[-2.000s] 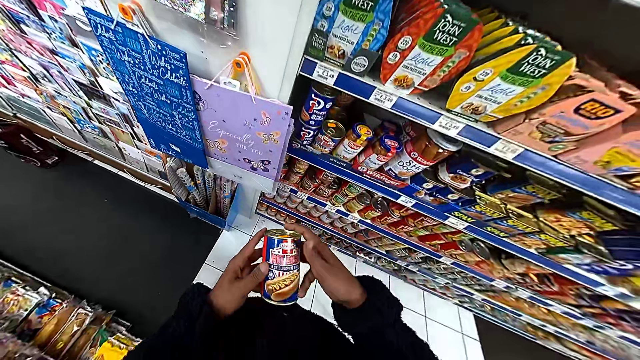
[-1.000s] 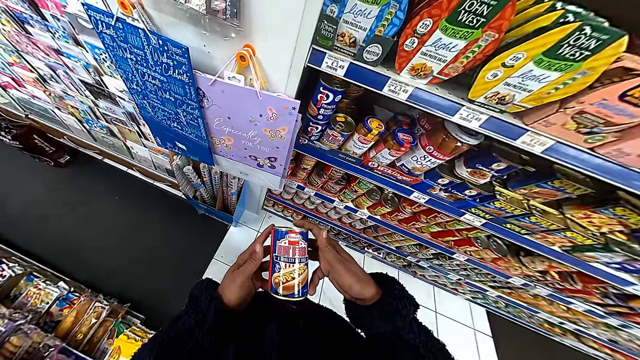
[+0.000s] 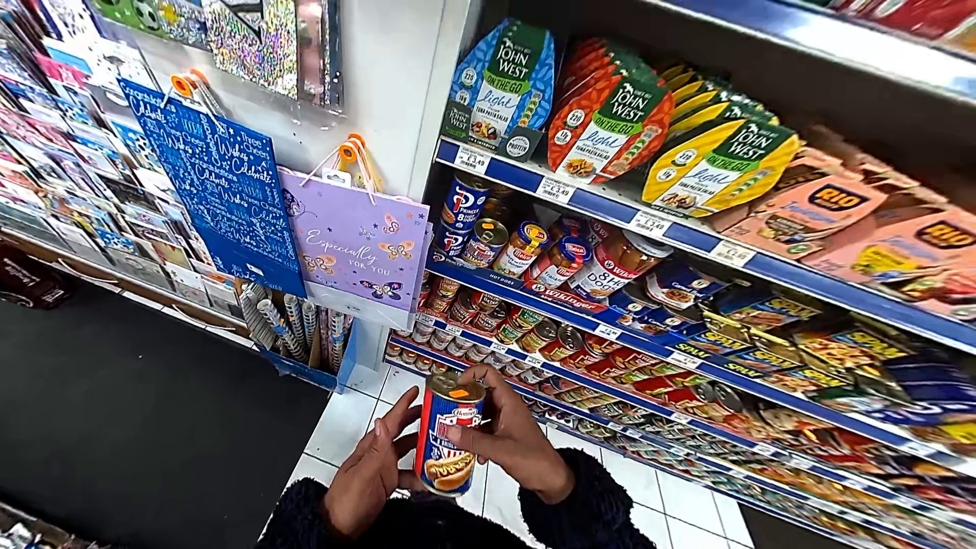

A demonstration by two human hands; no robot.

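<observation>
A Hormel hot dog can [image 3: 450, 435] with a blue, red and white label stands nearly upright before me, its metal lid tilted into view with an orange sticker on it. My right hand [image 3: 515, 431] grips the can from the right, thumb across the label and fingers behind the upper rim. On the other side, my left hand [image 3: 374, 465] is spread along the can's left edge with its fingers apart; whether its fingertips touch the can cannot be told. Dark fuzzy sleeves cover both wrists.
Shelves of tins and jars [image 3: 560, 263] run along the right, with tuna salad packs [image 3: 610, 122] above. Gift bags [image 3: 358, 244] hang from hooks left of them, over a blue box of wrapping rolls [image 3: 301, 335]. A greeting card rack [image 3: 99, 168] fills the upper left.
Both hands held the can's sides before; now my left fingers have spread off its front and my right thumb lies over the label. The can's lid has come into fuller view.
</observation>
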